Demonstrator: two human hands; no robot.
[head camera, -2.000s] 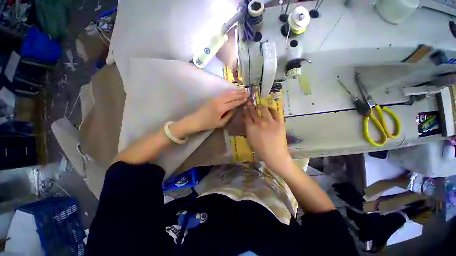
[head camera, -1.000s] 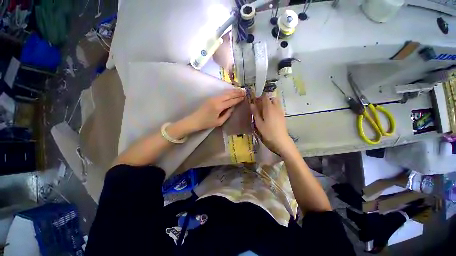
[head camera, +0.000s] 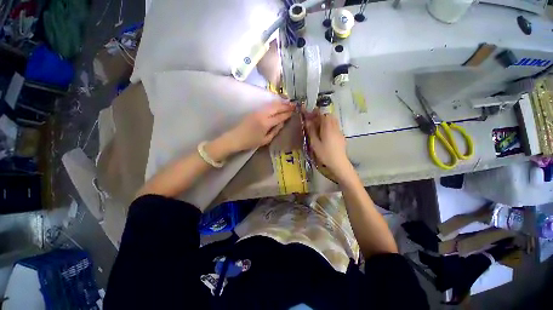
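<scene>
A large pale beige panel (head camera: 200, 115) lies on the machine bed left of the needle area, its brown side showing near the front edge. My left hand (head camera: 262, 126) rests on the panel with its fingertips pinching the edge beside the presser foot area (head camera: 301, 104). My right hand (head camera: 325, 142) is just right of the needle area, fingers bent and pinching the brown edge of the material. The needle itself is hidden. Yellow printed tape (head camera: 292, 172) shows on the bed below the hands.
The lit lamp arm (head camera: 250, 60) stands over the panel. Thread spools (head camera: 342, 23) are on the white machine head. Yellow-handled scissors (head camera: 450, 145) lie on the bed at right, left of a small dark tray (head camera: 507, 140). Blue crate (head camera: 63, 281) at lower left.
My right hand's spread fingers have drawn together onto the edge, and the hand has moved slightly left. My left hand has barely moved. The machine and scissors appear shifted a little left and up.
</scene>
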